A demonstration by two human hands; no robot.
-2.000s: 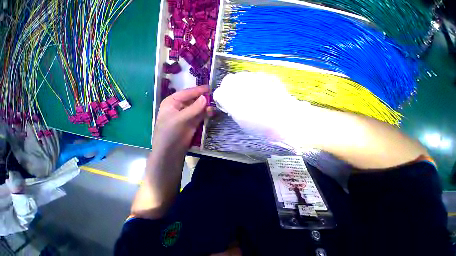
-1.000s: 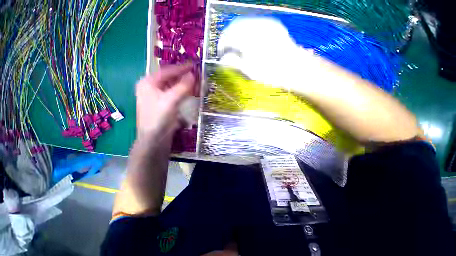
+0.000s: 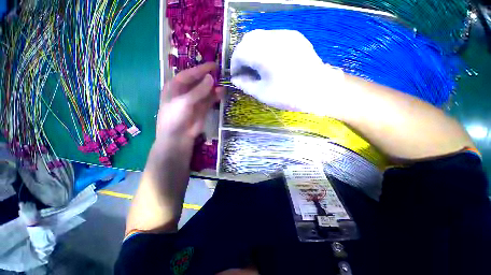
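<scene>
My bare left hand (image 3: 186,99) is over the narrow compartment of magenta connector housings (image 3: 195,32), thumb and index finger pinched together; a bit of magenta shows at the fingertips. My gloved right hand (image 3: 285,70), overexposed white, is over the blue wires (image 3: 366,51) and yellow wires (image 3: 301,121), just right of my left fingertips. A thin yellowish wire end shows between the two hands, its tip at my left fingers. The white wires (image 3: 269,153) lie in the lowest compartment. The right fingertips are partly hidden in glare and shadow.
Finished harnesses (image 3: 81,70) with magenta ends and one white connector (image 3: 133,130) lie on the green mat (image 3: 134,64) at left. Green wires (image 3: 430,16) lie at the back right. An ID badge (image 3: 317,198) hangs at the tray's front edge. White and blue material (image 3: 59,215) is at lower left.
My right hand went from beside my left fingers up to the blue wires, then came back down and left beside them. The yellow and white wires are more exposed than two seconds ago.
</scene>
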